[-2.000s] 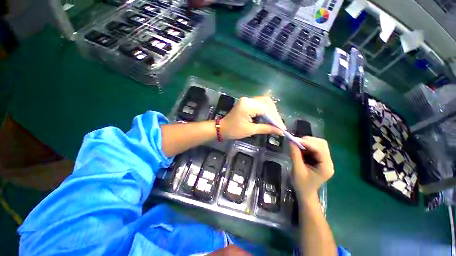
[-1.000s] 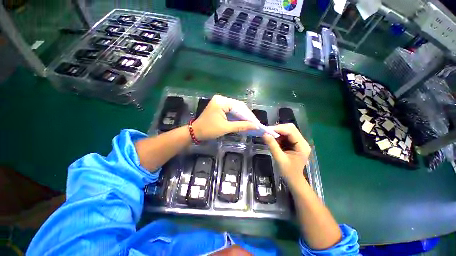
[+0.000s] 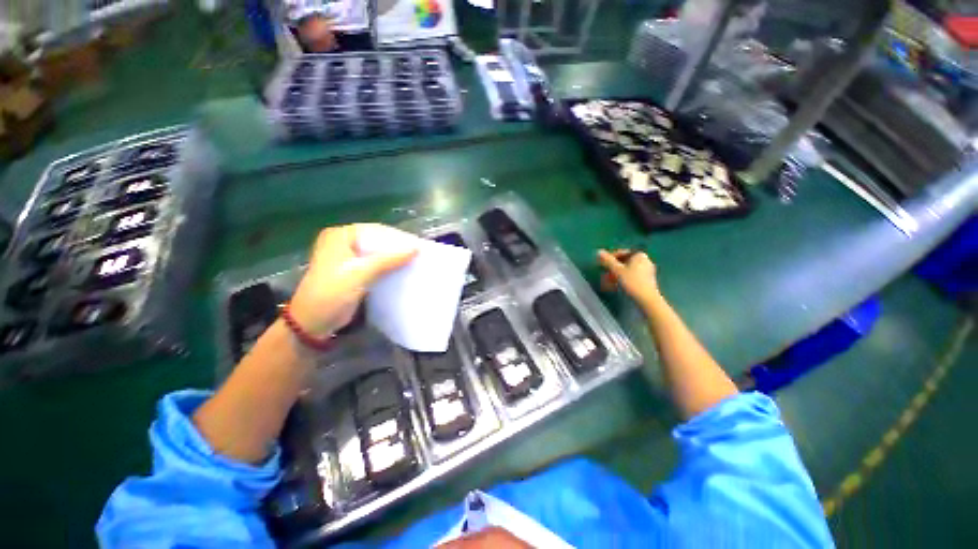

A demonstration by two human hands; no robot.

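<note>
My left hand [image 3: 341, 281] holds a white label sheet [image 3: 420, 294] by its upper left edge, above the blister tray [image 3: 522, 420]. The sheet hangs blank side up and hides part of the tray's back row. The clear tray holds black phones [image 3: 504, 352] in two rows of pockets, with silver and white patches in their lower halves. My right hand [image 3: 631, 275] is over the green bench just right of the tray, with fingers curled. Whether it holds anything is too small to tell.
Stacked filled trays [image 3: 102, 241] stand at the left, and more [image 3: 365, 97] at the back. A black parts tray [image 3: 660, 161] with pale squares lies at the back right, near wrapped packs [image 3: 504, 86] and a metal post [image 3: 815, 97]. A person's hand [image 3: 316, 32] shows behind the back trays.
The view has turned to the right. My right hand has left the sheet and moved out past the tray's right side. My left hand still holds the sheet, now with its flat face showing.
</note>
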